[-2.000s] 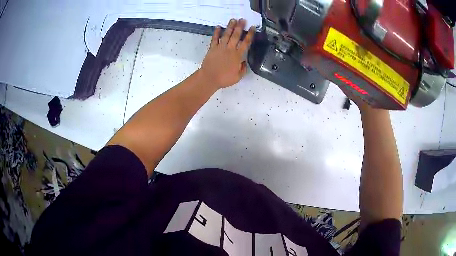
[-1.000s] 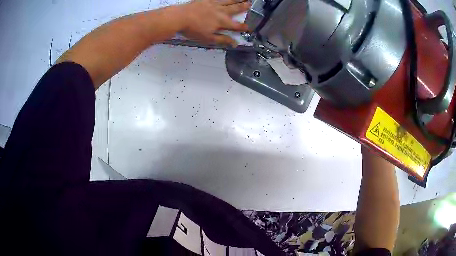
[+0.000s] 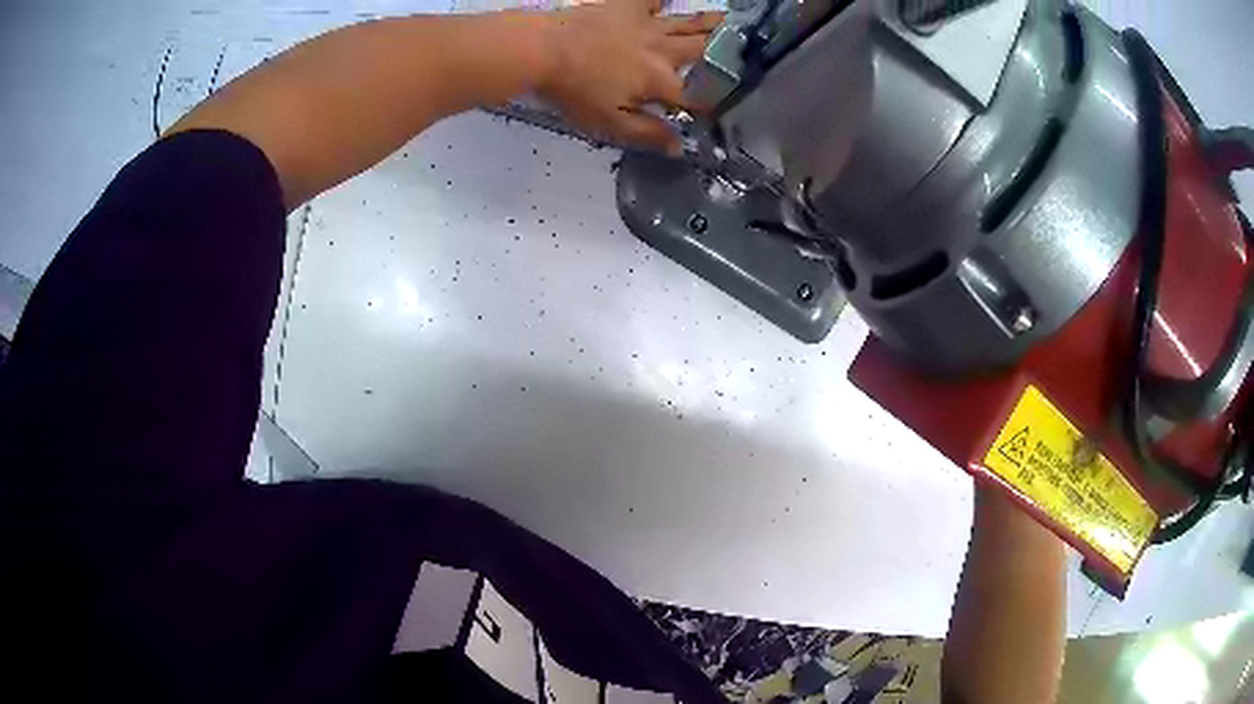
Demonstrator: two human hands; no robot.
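The red and silver cutting machine (image 3: pixel 1004 234) fills the upper right, its yellow warning strip facing me. Its grey base plate (image 3: pixel 729 241) lies on the white table (image 3: pixel 550 413). My left hand (image 3: pixel 626 69) is palm down with fingers spread on the white paper marker (image 3: pixel 344 28), its fingertips beside the front of the machine. A thin dark layered edge of the fabric lay shows below the left wrist. My right forearm reaches up under the red housing; the right hand is hidden behind it.
A black power cord (image 3: pixel 1148 275) loops over the motor. Table panel seams show at left. The table's front edge curves below, with dark and white scraps (image 3: pixel 784 660) on the floor beyond it. Small specks dot the table.
Over two seconds, the machine has turned and comes nearer in view, showing more silver motor. My left hand has moved up with the forearm now flatter. Since one second ago, the machine sits slightly lower.
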